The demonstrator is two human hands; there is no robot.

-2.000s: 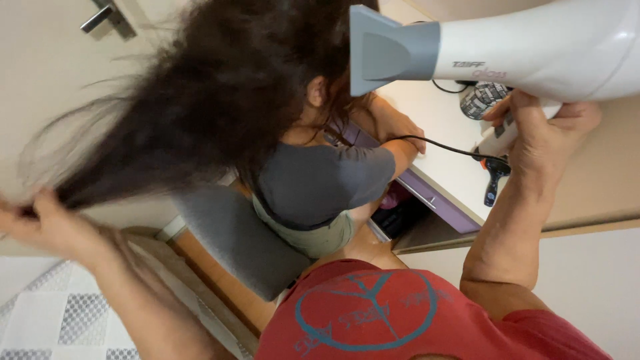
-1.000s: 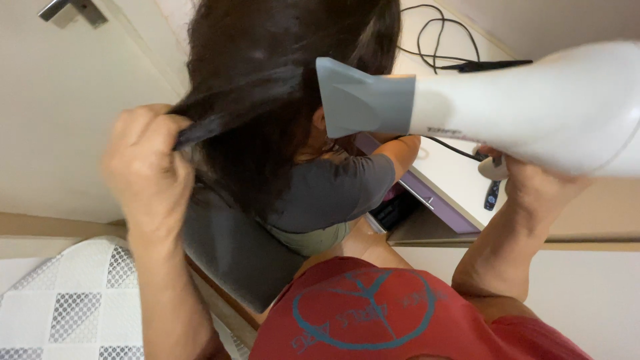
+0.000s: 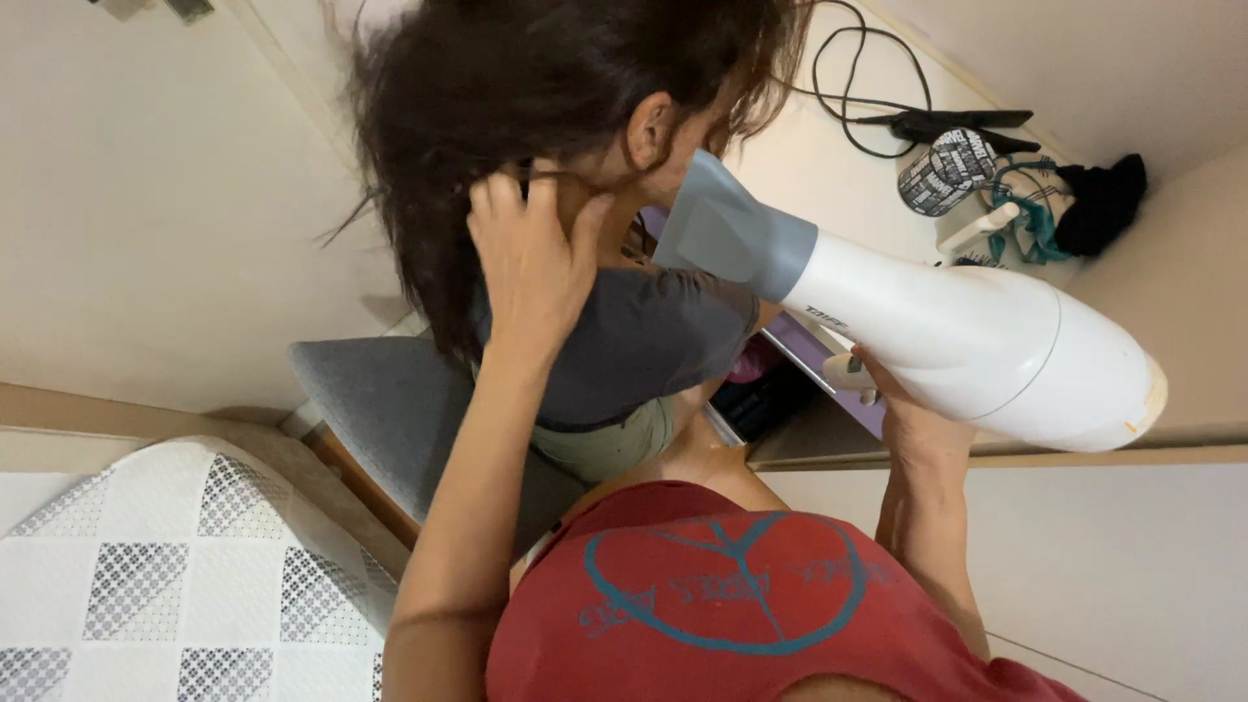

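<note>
A seated person with long dark hair (image 3: 507, 88) faces the desk, an ear showing. My left hand (image 3: 541, 253) is at the nape, its fingertips hidden under the hair; whether they close on any strands cannot be told. My right hand (image 3: 912, 409) holds a white Taiff hair dryer (image 3: 955, 331) by its handle, which is partly hidden. The dryer's grey flat nozzle (image 3: 736, 229) points toward the person's neck and face, beside the shoulder of the dark grey shirt (image 3: 634, 341).
On the white desk (image 3: 809, 185) are a black flat iron (image 3: 955, 125) with a looped cord, a patterned round container (image 3: 946, 174) and a black cloth item (image 3: 1102, 205). Below is an open drawer (image 3: 770, 390). A grey chair (image 3: 390, 400) and a patterned bed cover (image 3: 136, 585) are at left.
My left hand has gone from holding a stretched lock out to the left to the nape under the hair. The dryer is now tilted, its nozzle lower beside the neck.
</note>
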